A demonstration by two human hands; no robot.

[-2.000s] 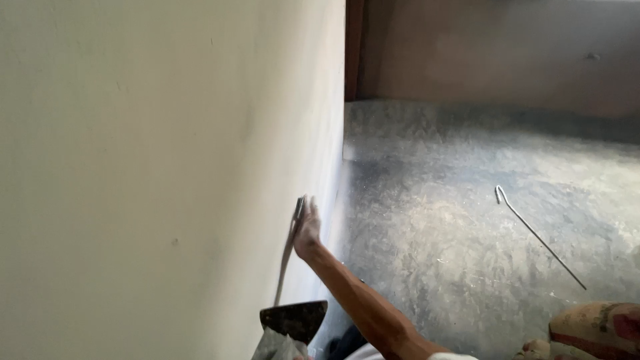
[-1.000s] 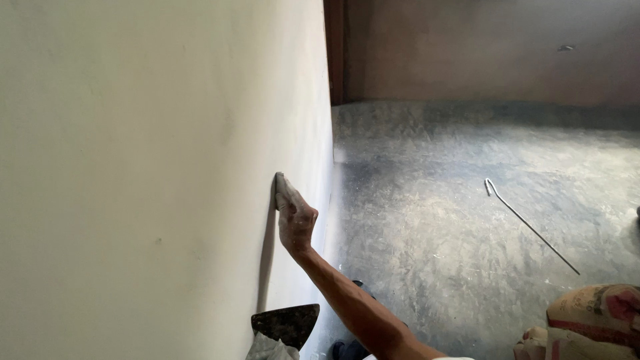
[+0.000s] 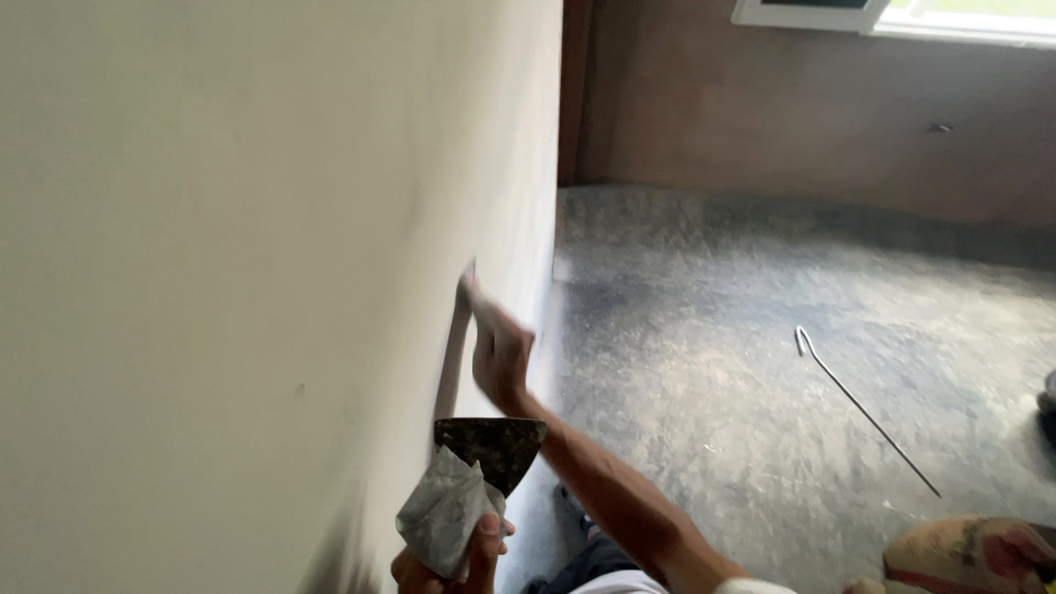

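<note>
My left hand [image 3: 474, 553], at the bottom centre, grips a putty knife whose handle is wrapped in grey plastic [image 3: 450, 511]. Its dark, stained blade [image 3: 497, 444] points up beside the pale wall [image 3: 247, 247]. Farther up the wall, my right hand [image 3: 502, 351] holds a thin flat tool, seen nearly edge-on [image 3: 451, 363], against the surface. Blur leaves the tool's exact kind unclear. My right fingers are bent around its upper end, and the forearm runs down to the lower right.
A thin metal rod with a hooked end [image 3: 866, 415] lies on the rough concrete floor [image 3: 685, 330]. A stained sack [image 3: 949, 549] is at the lower right. Beyond the floor rises a brown wall [image 3: 767, 124] with a white window frame [image 3: 808, 15] at the top right.
My left hand has come into view with the putty knife, whose blade shows more fully. My right hand has shifted along the wall with the flat tool. The view takes in the window frame.
</note>
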